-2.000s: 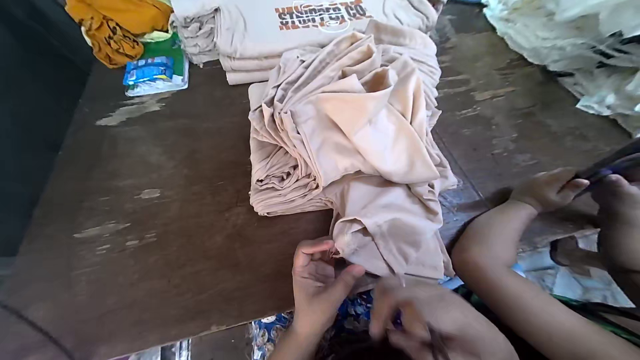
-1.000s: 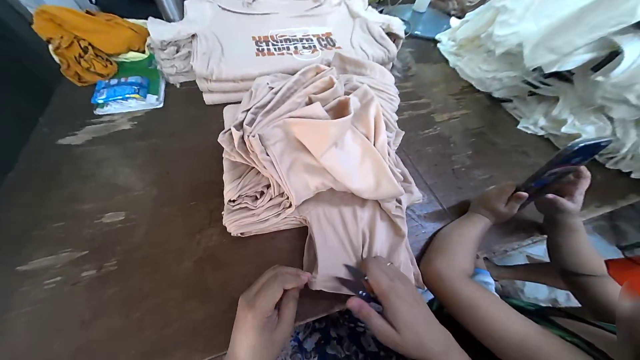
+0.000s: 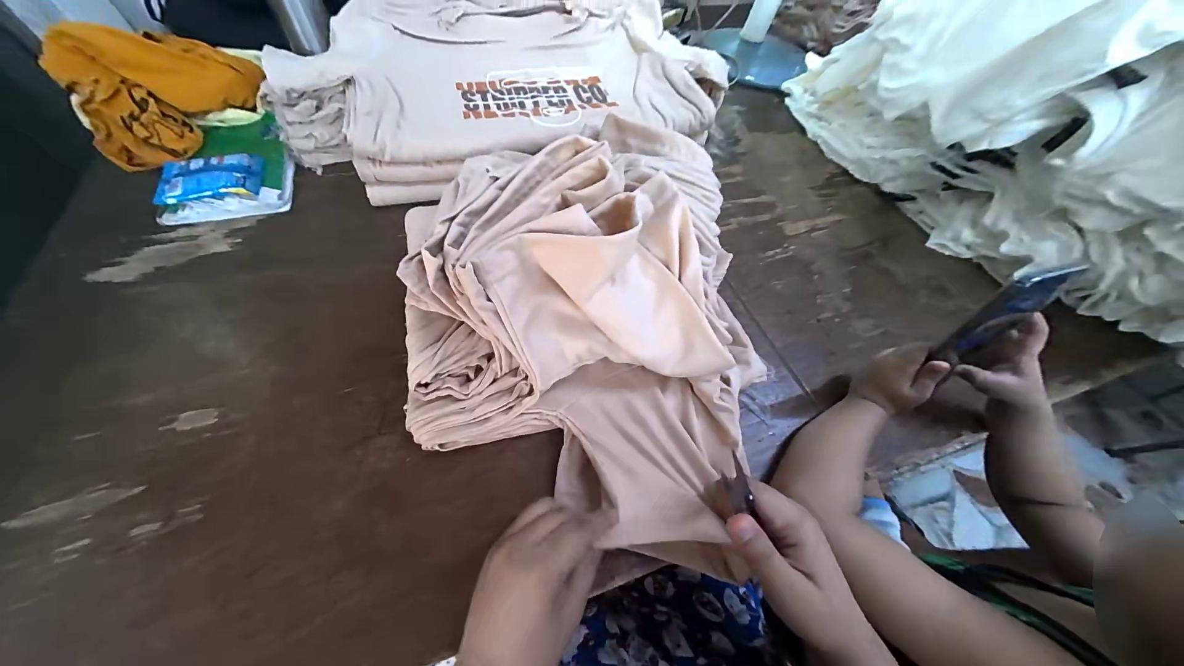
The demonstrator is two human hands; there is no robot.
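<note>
My left hand (image 3: 546, 564), slightly blurred, pinches the lower left hem of a beige shirt sleeve (image 3: 647, 472) near the table's front edge. My right hand (image 3: 786, 555) holds small scissors or thread snips (image 3: 737, 490), points up, against the right side of the same sleeve, with the fingers also on the fabric. That sleeve hangs toward me from a rumpled stack of beige shirts (image 3: 481, 370) on the dark wooden table. Behind it lies a pile of folded light shirts (image 3: 407, 102) with a printed chest.
An orange cloth (image 3: 148, 83) and a blue packet (image 3: 211, 178) are at the back left. White fabric (image 3: 980, 120) is heaped at the right. Beside my right arm, another person's hands (image 3: 925, 379) hold a phone (image 3: 1008, 305). The wooden table (image 3: 231, 398) has worn patches.
The blades were near my left fingers at the hem one second ago; my right hand is now at the sleeve's right side. My left hand stays by the left hem.
</note>
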